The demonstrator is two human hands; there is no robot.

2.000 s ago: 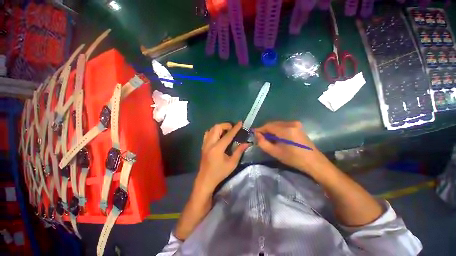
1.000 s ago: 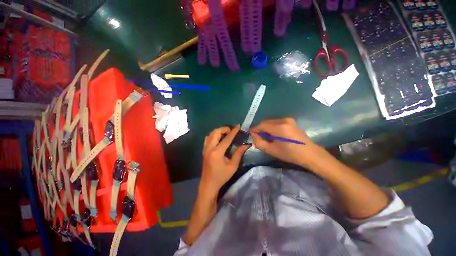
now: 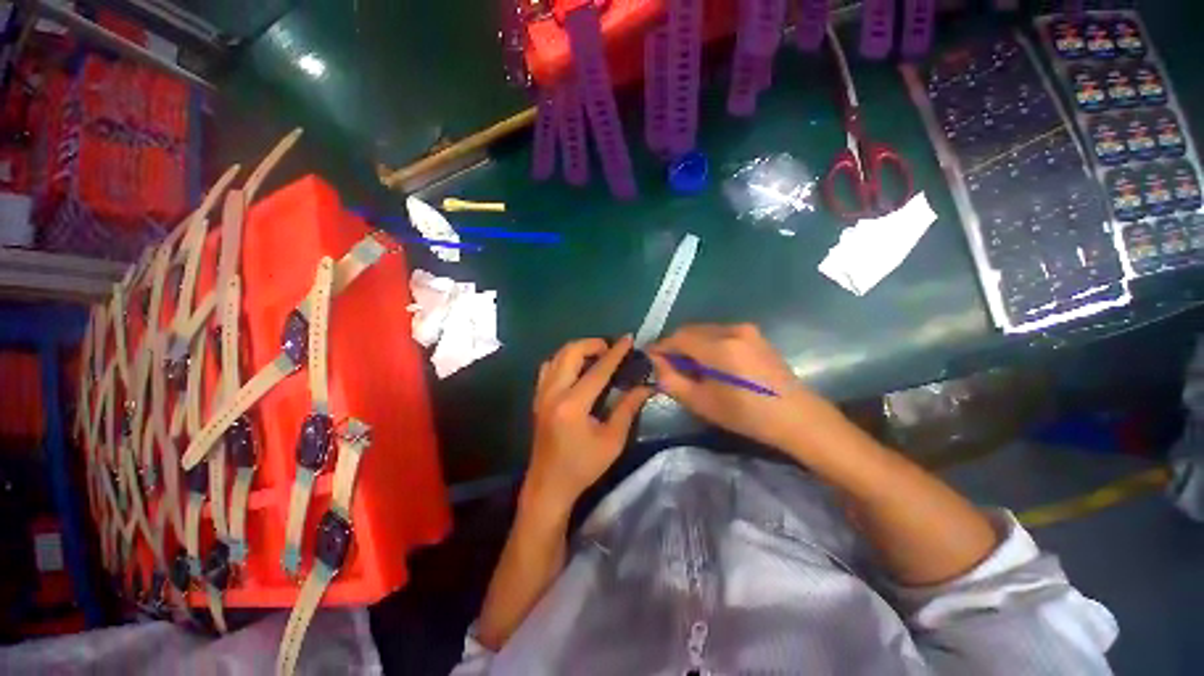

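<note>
A watch with a small dark case is held low in front of me, its pale bluish strap pointing up and away over the bench. My left hand is shut on the watch, fingers and thumb around the case. My right hand is shut on a blue pen-like tool, held like a pen, its shaft pointing right. The tool's tip is at the right side of the case; my fingers hide the exact contact.
A red tray of cream-strapped watches stands left. Crumpled white wipes, blue sticks and a yellow stick lie beside it. Purple straps, a blue cap, red-handled scissors, another wipe and sticker sheets lie beyond.
The view has shifted slightly. The watch case is turned a little in my fingers, and the blue tool has moved slightly left. Pale fabric now shows at the bottom left below the tray.
</note>
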